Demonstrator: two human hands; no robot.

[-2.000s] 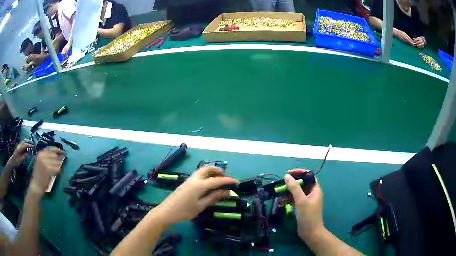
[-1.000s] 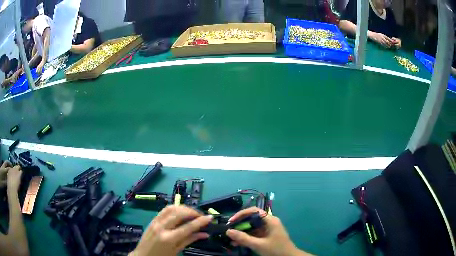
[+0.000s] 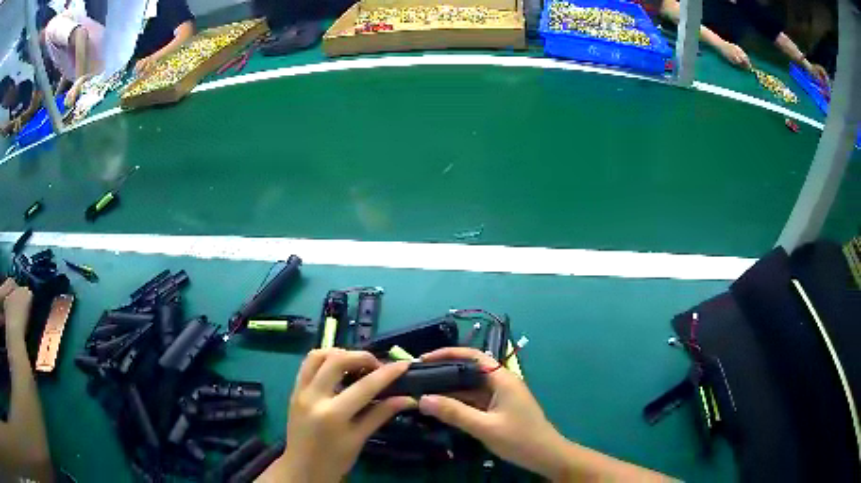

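My left hand (image 3: 342,406) and my right hand (image 3: 496,401) hold one black elongated battery unit (image 3: 436,377) between them, roughly level. Its upper face is black, with no green showing on it. Red wire comes out at its right end, beside my right fingers. Behind and under my hands lie several battery units with green cells, such as one with a green cell (image 3: 329,330). A heap of black shells (image 3: 160,344) lies left of my hands. My palms and the unit's underside are hidden.
A green belt (image 3: 425,160) runs beyond a white strip (image 3: 378,253), with two battery units far left. Cardboard trays (image 3: 425,40) and a blue bin (image 3: 604,49) stand at the far side. A black bag (image 3: 802,368) and grey post (image 3: 821,179) are right. Other workers' arms show left and far right.
The green cell seen in the held unit no longer shows; the unit is now black on top and level between both hands. The camera view has shifted, and the far-right worker's arms have moved.
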